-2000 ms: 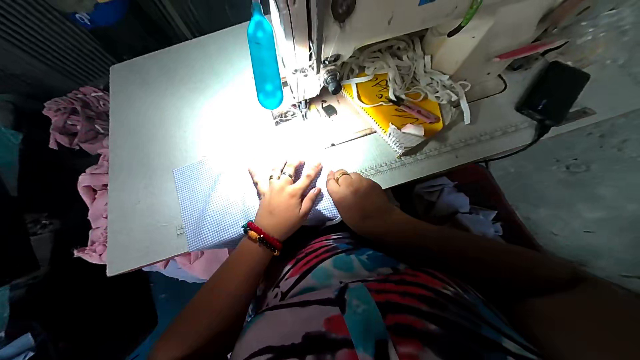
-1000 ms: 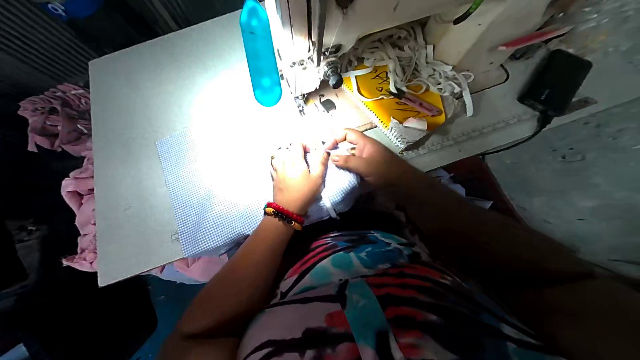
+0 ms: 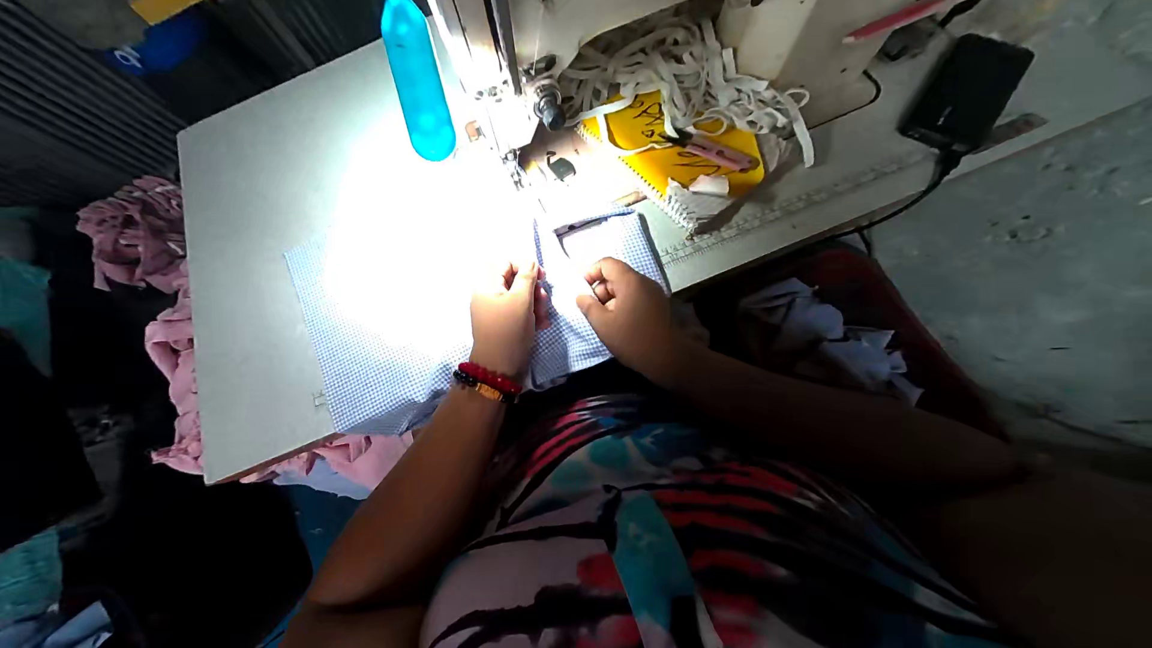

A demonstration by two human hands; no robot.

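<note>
A blue-and-white checked cloth (image 3: 378,378) lies on the sewing machine table, its middle washed out by the lamp. My left hand (image 3: 508,315), with beaded bracelets at the wrist, pinches the cloth's folded edge between thumb and fingers. To its right my right hand (image 3: 625,310) rests with curled fingers on the folded part of the cloth; its fingertips seem to grip the fabric. Just beyond the hands stands the needle and presser foot area (image 3: 515,166) of the sewing machine (image 3: 499,81), with the far edge of the cloth close in front of it.
A blue plastic piece (image 3: 418,85) hangs left of the needle. On the right lie white elastic strips (image 3: 666,67), a yellow notebook (image 3: 648,126) with a pink-handled cutter (image 3: 715,151), and a black power adapter (image 3: 967,90) with a cable. Pink fabric (image 3: 171,333) hangs by the table's left edge.
The hands have moved apart from their close position of a second ago. A folded part of the checked cloth now shows near the needle, to the right of my left hand.
</note>
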